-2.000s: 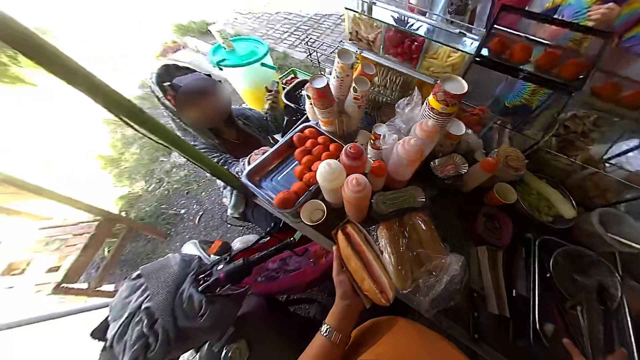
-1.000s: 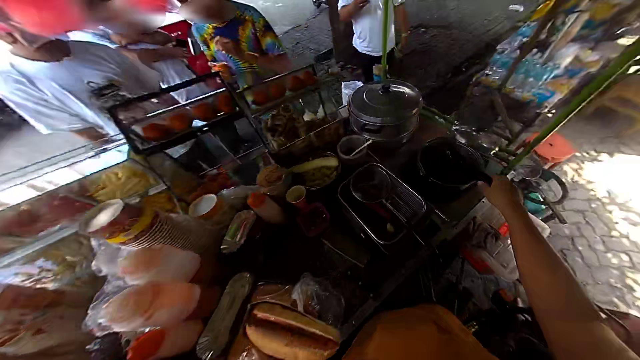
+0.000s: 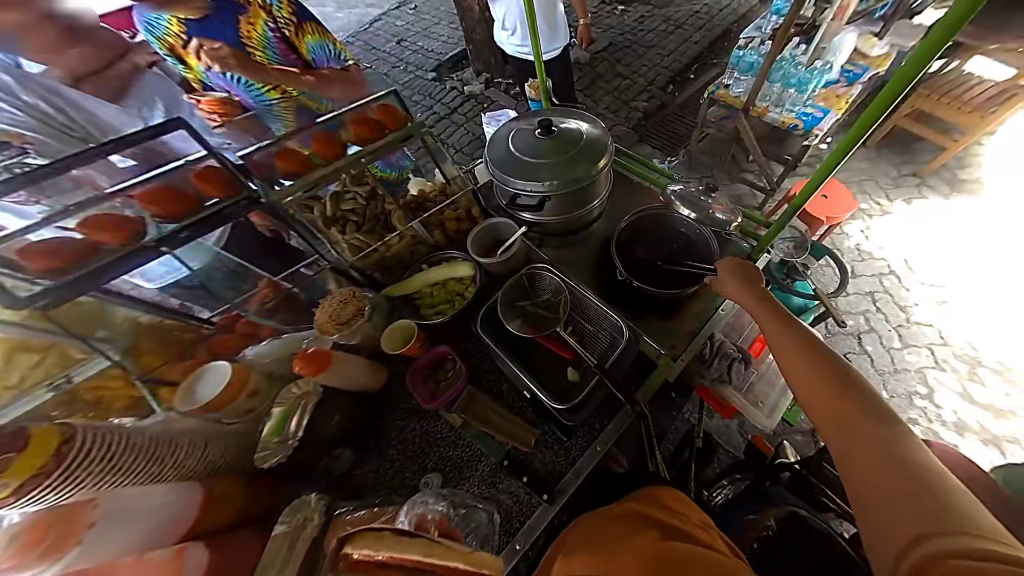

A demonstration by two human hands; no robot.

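My right hand (image 3: 736, 280) is closed on the handles of metal tongs (image 3: 690, 267), whose far end reaches into a dark, deep pan (image 3: 666, 248) at the right of the cart. What the tips touch is too dark to tell. At the bottom edge lies a split bread bun (image 3: 416, 554), cut off by the frame; my left hand is not visible. A wire-mesh skimmer (image 3: 534, 304) rests over a metal tray with a rack (image 3: 588, 320), left of the pan. A large lidded steamer pot (image 3: 549, 164) stands behind them.
Sauce bottles (image 3: 340, 370), stacked paper cups (image 3: 136, 456) and a bowl of sliced cucumber (image 3: 444, 296) crowd the left. Glass display shelves (image 3: 264, 192) line the far side, with people beyond. A green pole (image 3: 872, 120) rises beside my right arm. A knife (image 3: 524, 480) lies near the front edge.
The view has swung far to the right. Two seconds ago my left hand held the filled bun; now only the bun's edge shows. My right hand, at the pan, has stayed there since one second ago.
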